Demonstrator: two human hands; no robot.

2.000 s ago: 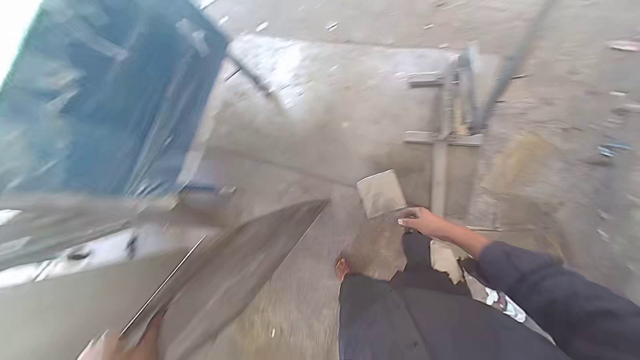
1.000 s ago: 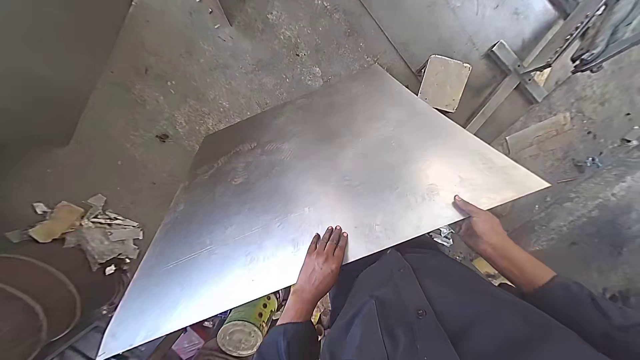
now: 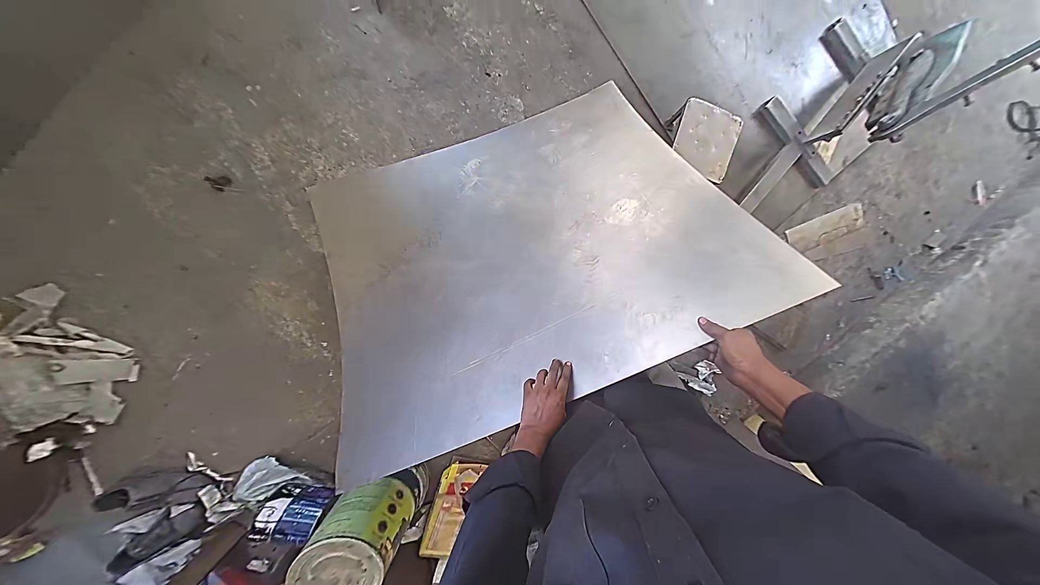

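Note:
A large, slightly bowed sheet of bare metal (image 3: 520, 268) spans the middle of the head view, its near edge against the front of my dark clothing. My left hand (image 3: 546, 398) lies on top of that near edge with its fingers together and pointing away from me; whether its thumb is under the sheet is hidden. Farther right along the same edge, my right hand (image 3: 731, 348) grips the sheet, thumb on top and fingers beneath. Light scratches mark the sheet's upper face. What supports it from below cannot be seen.
Beyond the sheet's right edge are a small square stool or block (image 3: 708, 140) and a metal frame of square tubes (image 3: 800, 146). A green can (image 3: 357, 528) lies near left among plastic and scraps. Broken flat pieces (image 3: 73, 370) are piled at far left on the concrete floor (image 3: 203, 268).
The sheet, tilted at my left side two seconds ago, was swung across in front of me. My right hand, off it then, now holds its near edge. Since one second ago, the sheet has turned somewhat.

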